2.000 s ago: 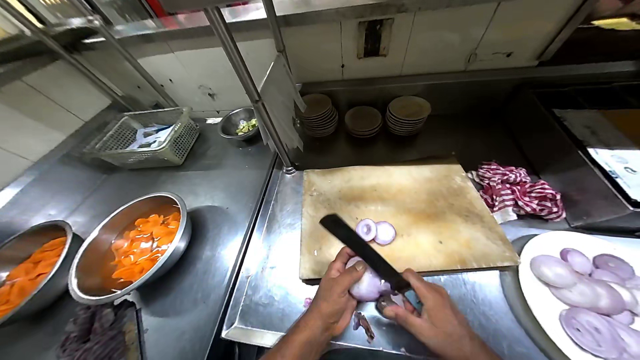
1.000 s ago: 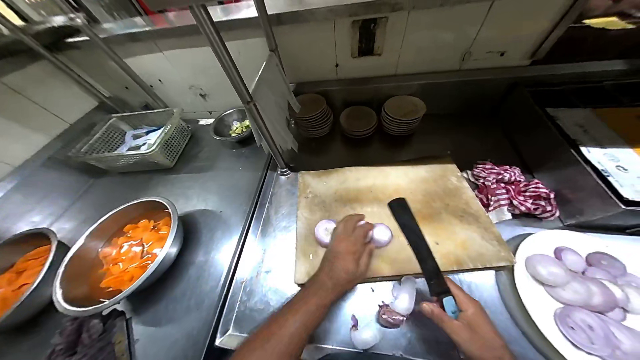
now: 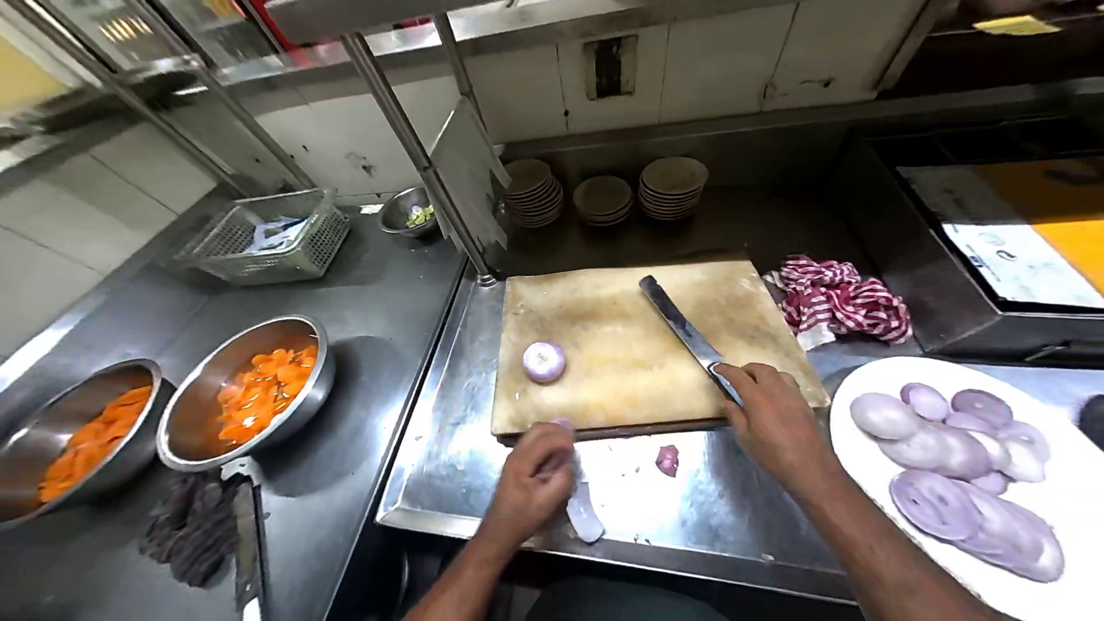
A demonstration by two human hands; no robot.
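My right hand grips a kitchen knife by its handle, with the blade over the right part of a worn cutting board. A peeled onion half sits on the board's left side. My left hand, slightly blurred, is curled at the board's front edge; a bit of purple onion shows at its fingertips, but whether it is held I cannot tell. A pale onion piece lies on the steel counter beside that hand, and a small reddish onion scrap lies farther right.
At right, a white plate holds sliced onions, behind it a red-checked cloth. Steel bowls of carrot slices, a dark cloth, a second knife and a plastic basket are at left. Stacked small dishes stand behind.
My left hand has come off the onions on the board and down to its front edge. One of the two pieces seen there earlier no longer shows. The knife has tilted, its tip pointing farther left.
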